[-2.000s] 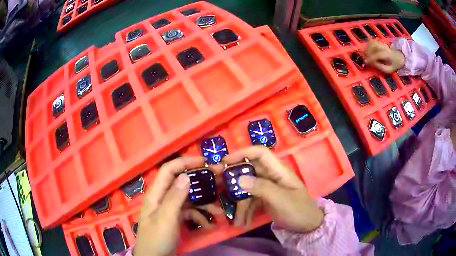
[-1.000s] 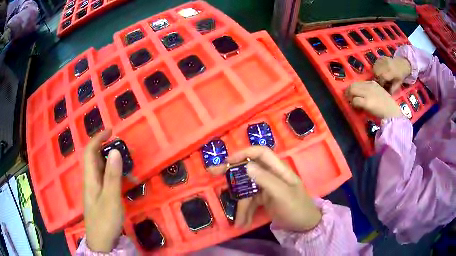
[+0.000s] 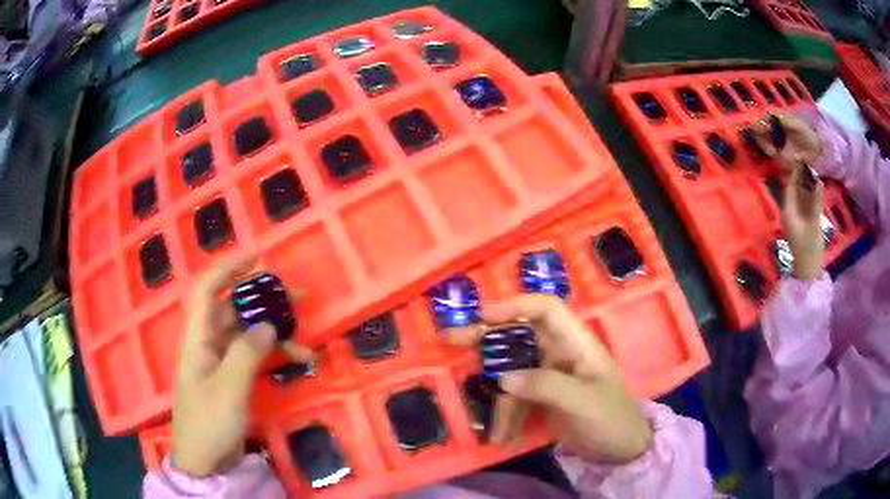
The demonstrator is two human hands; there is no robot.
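Observation:
My left hand point(image 3: 220, 370) holds a smartwatch point(image 3: 263, 304) over the near edge of the upper red-orange tray point(image 3: 385, 234); its screen is lit with lines, blurred. My right hand point(image 3: 576, 390) holds a second smartwatch point(image 3: 508, 349) over the lower tray point(image 3: 639, 336), its screen also lit with lines. Both thumbs are at the lower edges of the screens. In the lower tray, two watches show blue clock faces point(image 3: 456, 300), and several others are dark. The upper tray holds several dark watches, one lit blue point(image 3: 480, 94), and some bare pockets.
At right, another worker's hands point(image 3: 802, 195) are over a neighbouring tray point(image 3: 717, 210). A post point(image 3: 592, 39) stands between the trays. White paper point(image 3: 24, 414) lies at left. Another red tray point(image 3: 185, 24) is at the far left.
Since two seconds ago, my left hand has moved left with its watch, away from my right. The right watch's screen changed from icons to lines. An upper-tray watch now shows blue.

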